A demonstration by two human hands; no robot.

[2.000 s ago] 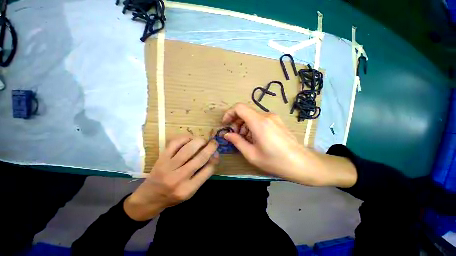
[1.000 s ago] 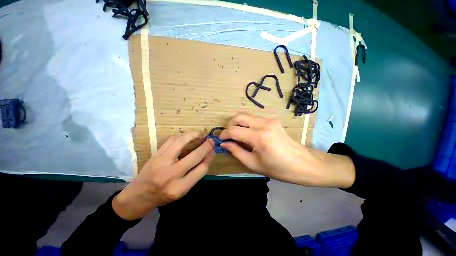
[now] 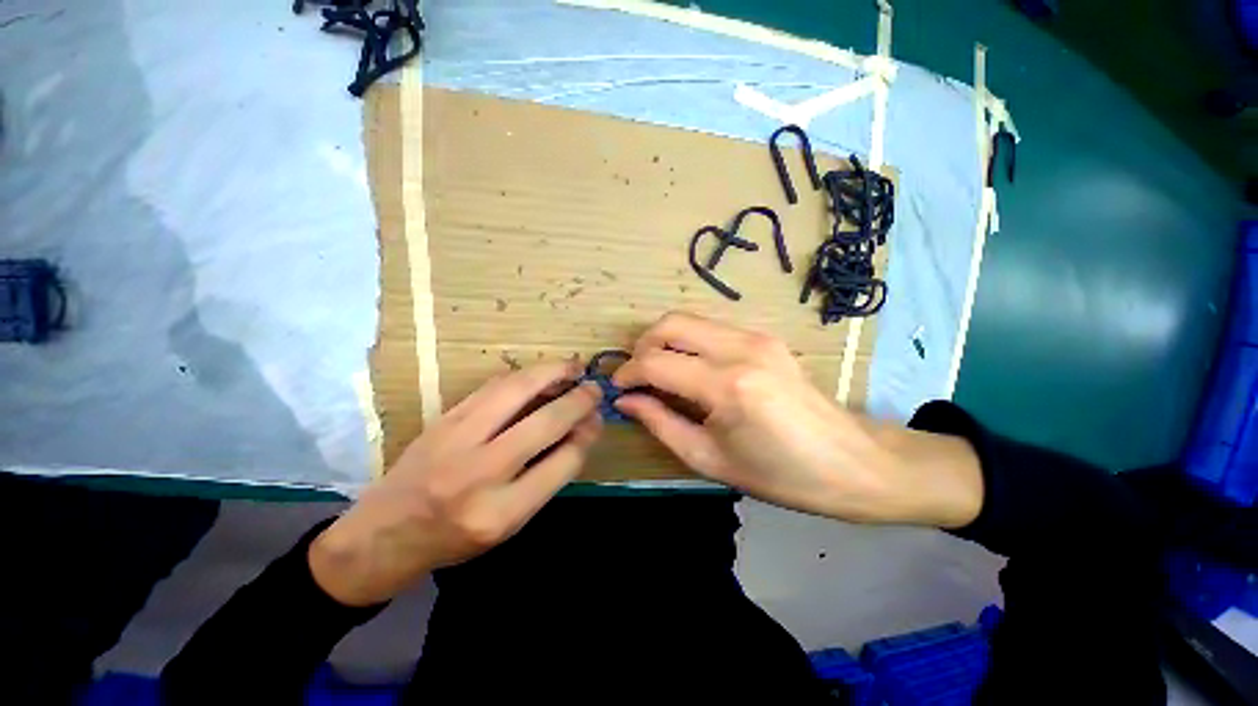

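Observation:
A small navy mini bag body (image 3: 608,403) is at the near edge of the cardboard mat (image 3: 552,179), between my fingertips. A thin black bag handle (image 3: 607,361) stands as a loop at its far side. My left hand (image 3: 476,469) grips the bag's left side. My right hand (image 3: 745,414) pinches its right side and the handle. My fingers cover much of the bag, so whether both handle ends are joined cannot be seen.
Loose black handles (image 3: 738,248) and a tangled handle pile (image 3: 846,241) lie at the mat's right. More black strips (image 3: 370,42) lie at the far left corner. Another navy bag (image 3: 25,301) sits on the whitish sheet (image 3: 248,276) at the left. Masking tape (image 3: 418,262) crosses the mat.
My right fingers have come lower and closer around the bag and handle than two seconds ago. Both hands still hold it. The whole view has shifted slightly.

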